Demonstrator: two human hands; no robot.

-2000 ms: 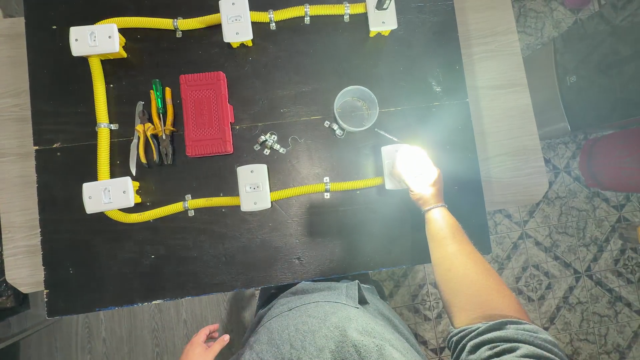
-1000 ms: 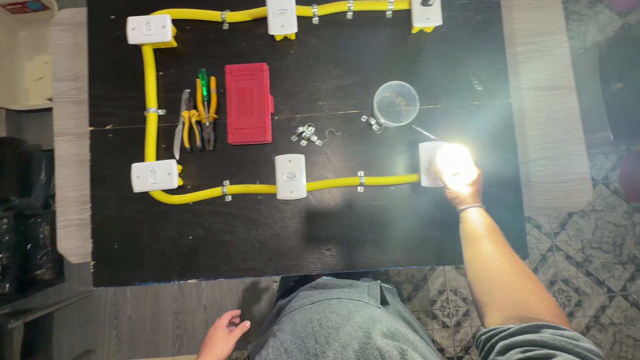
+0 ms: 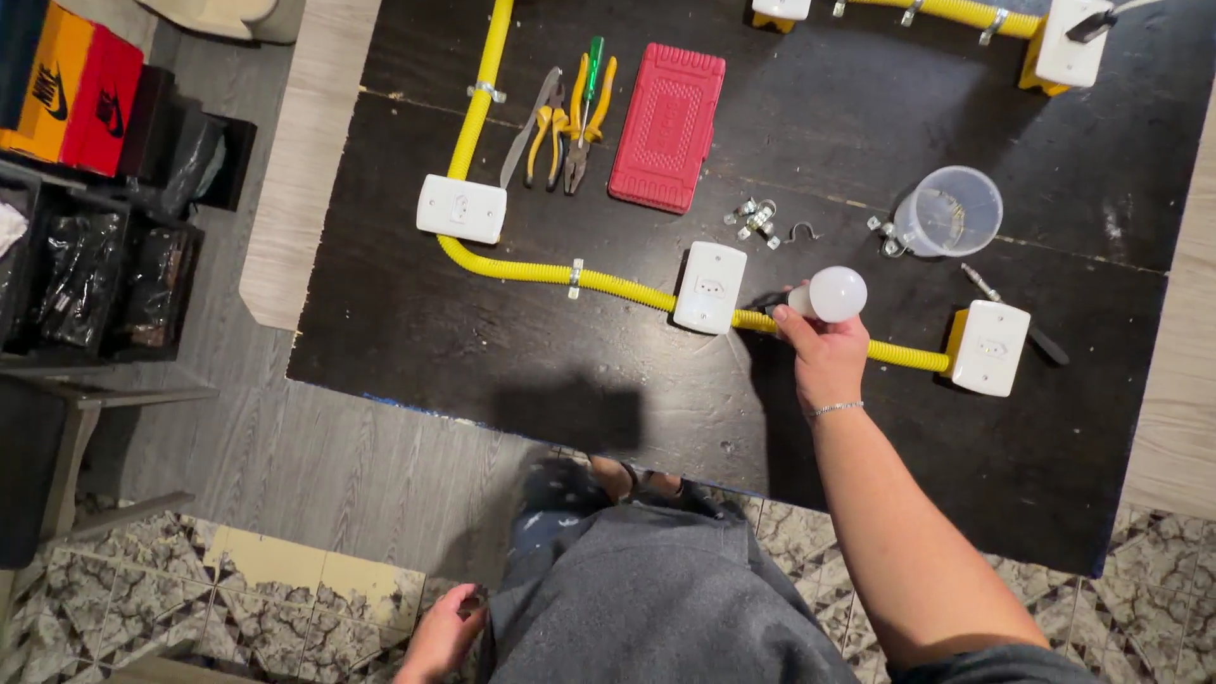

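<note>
My right hand (image 3: 828, 356) grips an unlit white light bulb (image 3: 838, 294) by its base, where a dark plug or socket partly shows. It is above the yellow corrugated conduit (image 3: 907, 355), between the middle outlet box (image 3: 710, 287) and the right outlet box (image 3: 991, 348). Another white outlet plate (image 3: 462, 209) sits at the conduit's left corner. My left hand (image 3: 446, 632) hangs beside my body, off the table, holding nothing, fingers slightly apart. At the top right, a black plug (image 3: 1091, 27) with a white cord sits in a box.
On the black board (image 3: 570, 351) lie pliers (image 3: 577, 161), a green-handled screwdriver (image 3: 594, 68), a red plastic case (image 3: 668, 128), metal conduit clamps (image 3: 758, 220) and a clear plastic tub (image 3: 948, 211). A dark-handled screwdriver (image 3: 1045, 345) lies partly behind the right box.
The bulb was glowing at the right outlet box; now it is dark and away from it. My right hand has moved left with it. The view has shifted and turned.
</note>
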